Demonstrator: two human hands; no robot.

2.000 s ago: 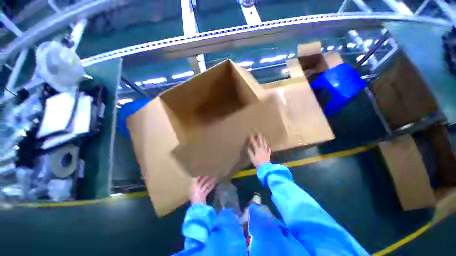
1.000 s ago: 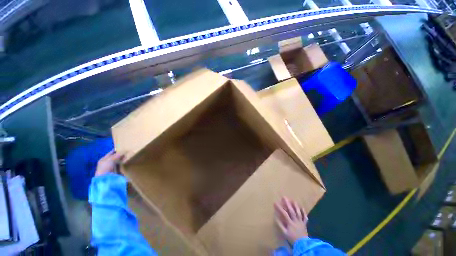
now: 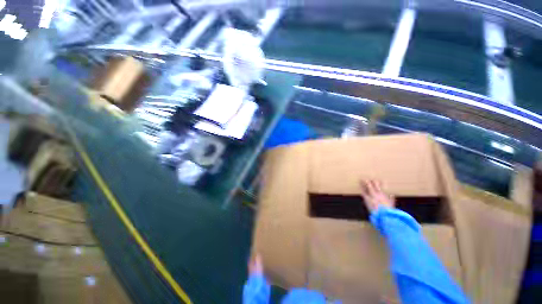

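A large brown carton [image 3: 282, 208] stands in front of me, its flaps folded partly inward. A dark gap runs between the far flap [image 3: 374, 160] and the near flap [image 3: 380, 255]. My right hand [image 3: 375, 195] lies with fingers spread on the far flap's edge at the gap. My left hand [image 3: 255, 265] is small and blurred at the carton's near left side; whether it grips the carton is not clear.
A side table [image 3: 261, 139] on the left bears white paper sheets [image 3: 229, 110], a pale ring [image 3: 208, 149] and clear bags. A blue plastic thing [image 3: 288, 132] is behind the carton. A conveyor rail [image 3: 380, 77] runs behind. Brown cartons [image 3: 50, 228] stand far left beyond a yellow floor line [image 3: 128, 222].
The view has swung left. The carton's top has gone from wide open to mostly covered by flaps. My right hand has moved from the near flap to the far one; my left hand is lower on the left side.
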